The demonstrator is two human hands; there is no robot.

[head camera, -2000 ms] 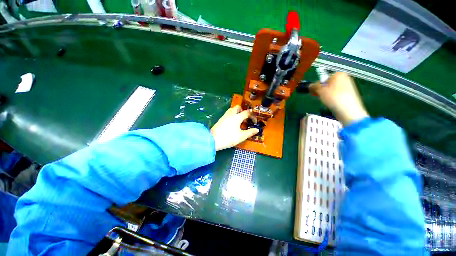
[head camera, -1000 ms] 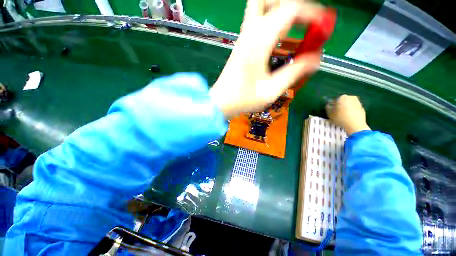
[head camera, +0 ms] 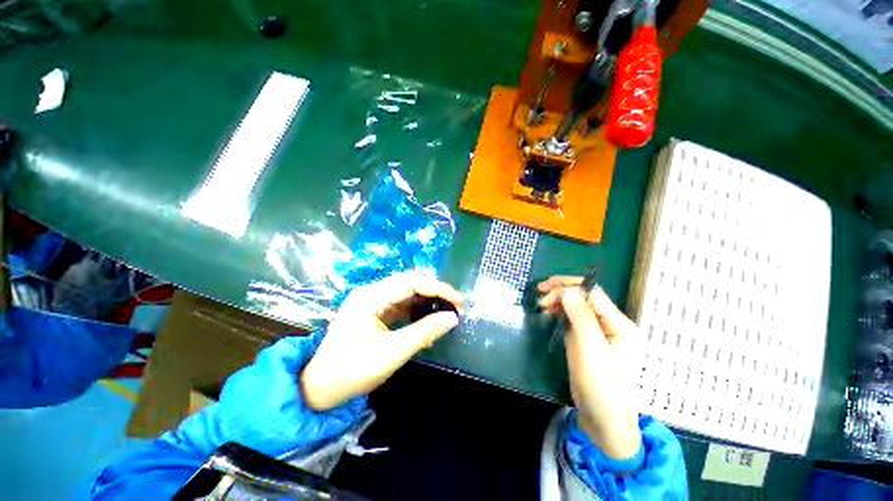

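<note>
My left hand (head camera: 377, 338) is near the bench's front edge and holds a small black housing (head camera: 432, 307) between thumb and fingers. My right hand (head camera: 595, 357) is to its right, fingers pinched on slim tweezers (head camera: 589, 281), partly hidden and blurred. The toggle-clamp jig (head camera: 587, 217) stands beyond the hands, its red handle (head camera: 636, 90) hanging down toward me. A dark part or nest (head camera: 541, 176) sits on its orange base. A dark-and-white gridded sheet (head camera: 508, 256) lies between the jig and my hands.
A white foam parts tray (head camera: 739, 294) with rows of short dark marks is at right. A clear plastic bag (head camera: 299, 264) with a blue patch (head camera: 397, 230) lies left of the gridded sheet. A long white strip (head camera: 257, 147) lies farther left. A glossy tray (head camera: 871, 391) is at the far right edge.
The view has shifted down. My left hand has left the red handle, which now hangs lower, and holds the black housing near me. My right hand has come back from beyond the foam tray.
</note>
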